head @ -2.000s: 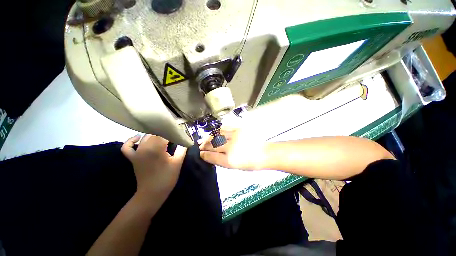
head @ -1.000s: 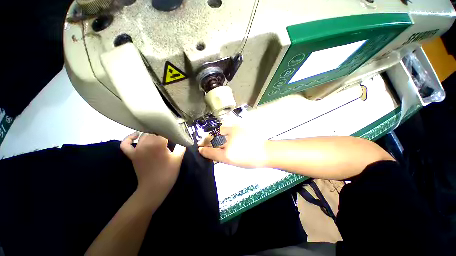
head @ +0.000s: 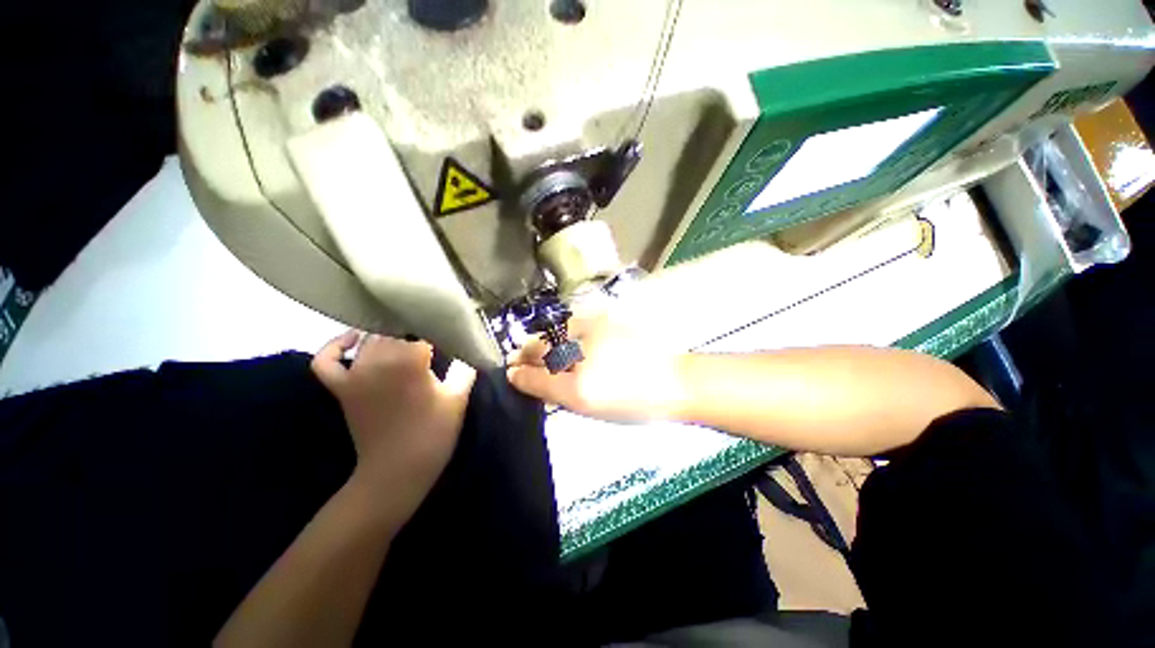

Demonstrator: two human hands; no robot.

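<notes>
Black fabric [head: 228,468] covers the left of the machine bed and hangs over the front, its right edge just below the needle area. My left hand [head: 399,399] lies on it left of the needle, fingers curled on its far edge, thumb towards the needle. My right hand [head: 602,380] lies flat right of the fabric, fingertips at its edge beside the foot, partly behind the dark knurled knob [head: 562,356] and washed out by glare. Whether they pinch the cloth cannot be told. The needle and presser foot are mostly hidden by the take-up lever guard [head: 380,228].
The cream machine head [head: 431,76] fills the top, with a green control panel [head: 906,82] on its right. A clear parts tray [head: 1110,209] stands at the far right. The green ruler edge [head: 671,491] runs along the table front. A dark line crosses the white bed.
The machine head has shifted slightly right and down in the picture. Both hands stay near the needle; the right fingertips show slightly less spread than at first. The fabric looks almost unmoved.
</notes>
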